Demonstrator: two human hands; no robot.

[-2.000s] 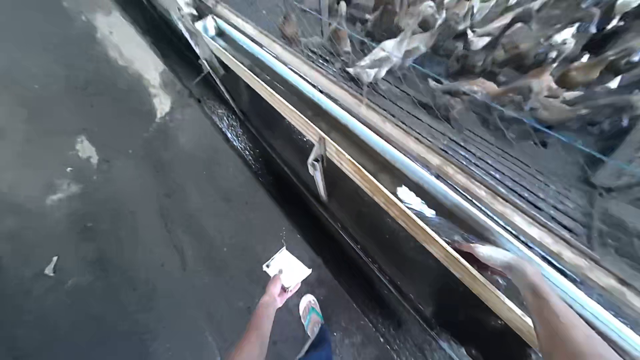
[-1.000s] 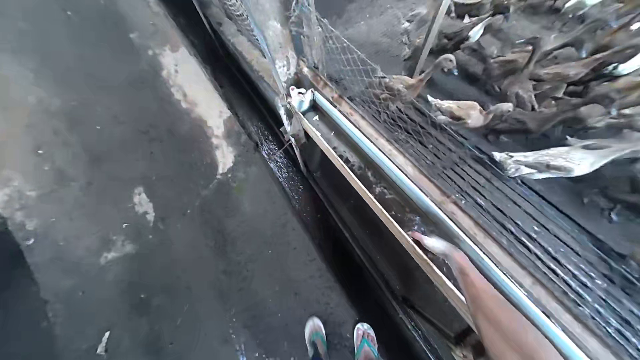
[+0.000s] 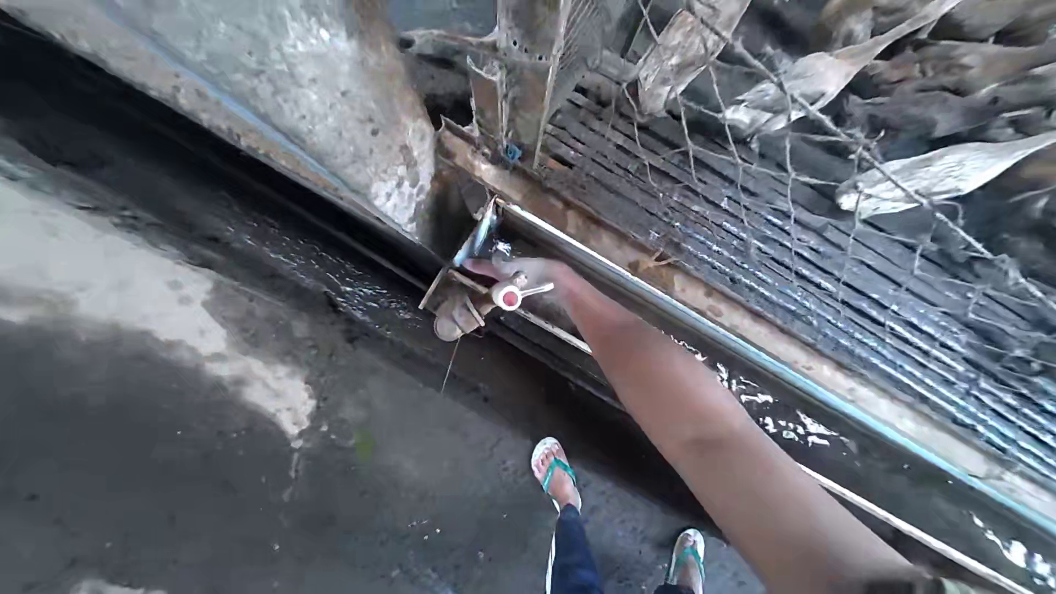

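Note:
My right hand is in the end of a long narrow water trough, beside its end wall and partly behind a tap with a red-centred round end and a small lever. The hand is blurred, and its fingers are partly hidden, so whether it holds anything does not show. Water ripples in the trough along my forearm. My left hand is out of view.
Behind the trough runs a slatted floor with netting and several ducks. A concrete block stands at upper left. A dark wet gutter separates the trough from the walkway, where my sandalled feet stand.
My right hand has moved along the trough to its end by the tap. My left hand, seen two seconds ago with a white object, has left the view. The view has shifted toward the trough's end.

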